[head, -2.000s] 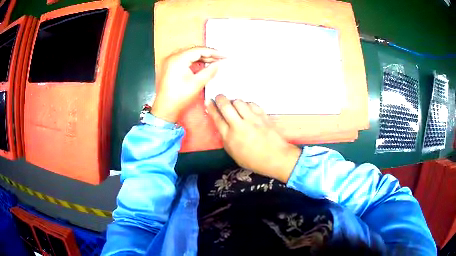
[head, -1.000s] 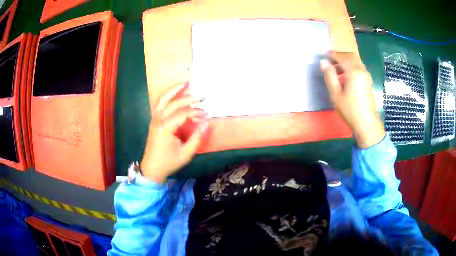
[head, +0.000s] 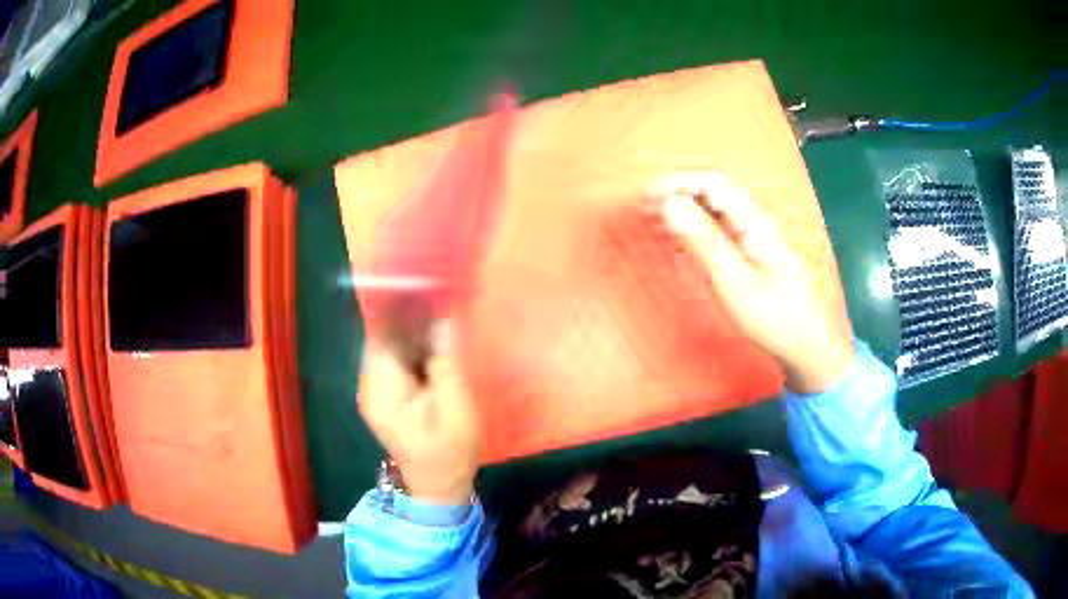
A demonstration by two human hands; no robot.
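The large orange foam pad (head: 562, 386) lies tilted on the green bench in front of me, with no tablet showing on its face. My left hand (head: 424, 404) is at the pad's left side, its fingers closed on a blurred thin red piece (head: 469, 222) that stands up steeply, nearly edge-on. Its blur hides what it is; it may be a foam tray. A thin white streak shows beside it. My right hand (head: 750, 263) is over the pad's right half, fingers bent and apart, with nothing visible in it. Its fingertips are blurred.
Stacked orange foam trays with black-faced tablets (head: 182, 272) stand at the left, and another tray with a tablet (head: 172, 73) lies behind them. A metal air tool (head: 834, 129) with a blue hose (head: 960, 123) lies at the back right. Sheets of small dark parts (head: 943, 275) lie at the right.
The white-glared tablet back has gone from the pad's face. My left hand has closed on the red piece. My right hand has moved left over the pad. The view has shifted.
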